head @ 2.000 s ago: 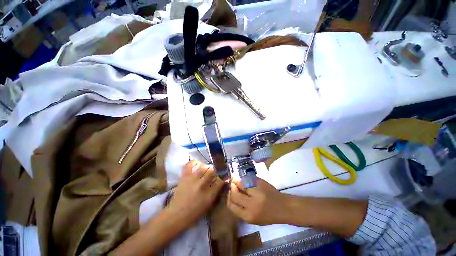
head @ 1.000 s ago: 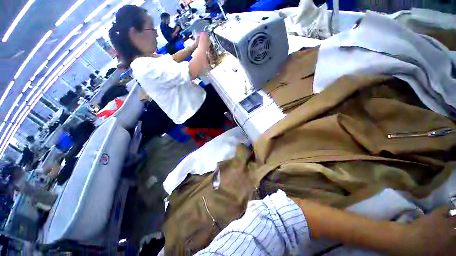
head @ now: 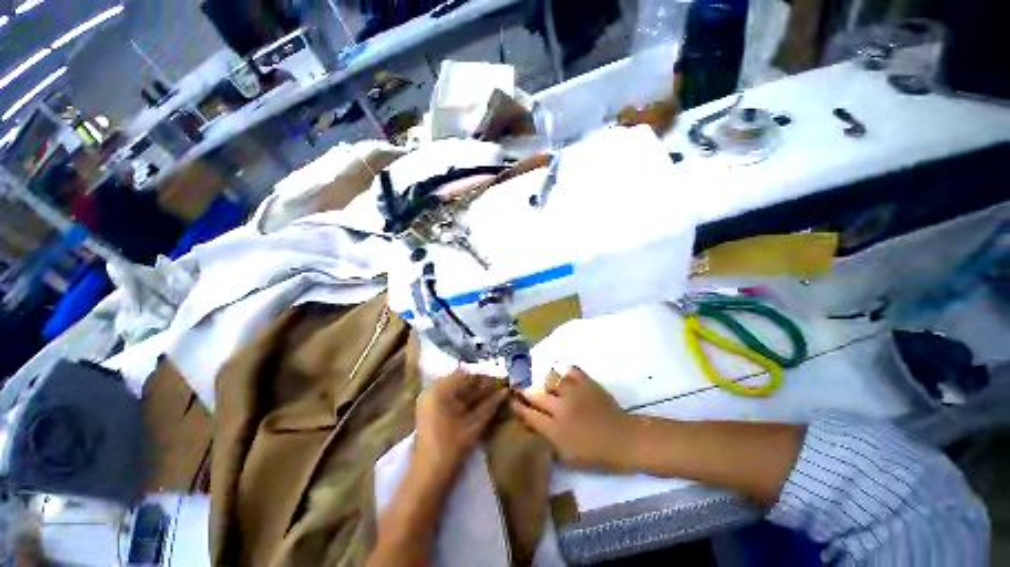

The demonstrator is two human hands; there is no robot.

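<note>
The brown garment [head: 299,443] lies heaped left of the needle, with a thin metallic zipper [head: 369,341] in it. A pale lining panel [head: 437,504] and a brown strip run toward me under my hands. My left hand [head: 456,415] holds the cloth just left of the presser foot area [head: 517,366]. My right hand [head: 578,419] pinches the cloth edge right beside it, fingertips close to the left ones. The needle is hidden by the fingers and machine parts. The white sewing machine head [head: 598,222] with a blue stripe stands above.
Scissors with yellow and green loop handles [head: 737,352] lie right of the needle. Keys [head: 460,238] lie on the machine head. A yellow-tan strip [head: 770,257] is behind the bed. A grey motor-like box [head: 78,432] stands at the left. A ruler strip [head: 653,526] runs along the front edge.
The view has swung from the left side, with a neighbouring worker, back to the needle. Both hands are now in view at the presser foot; one second ago only one arm showed, over the garment.
</note>
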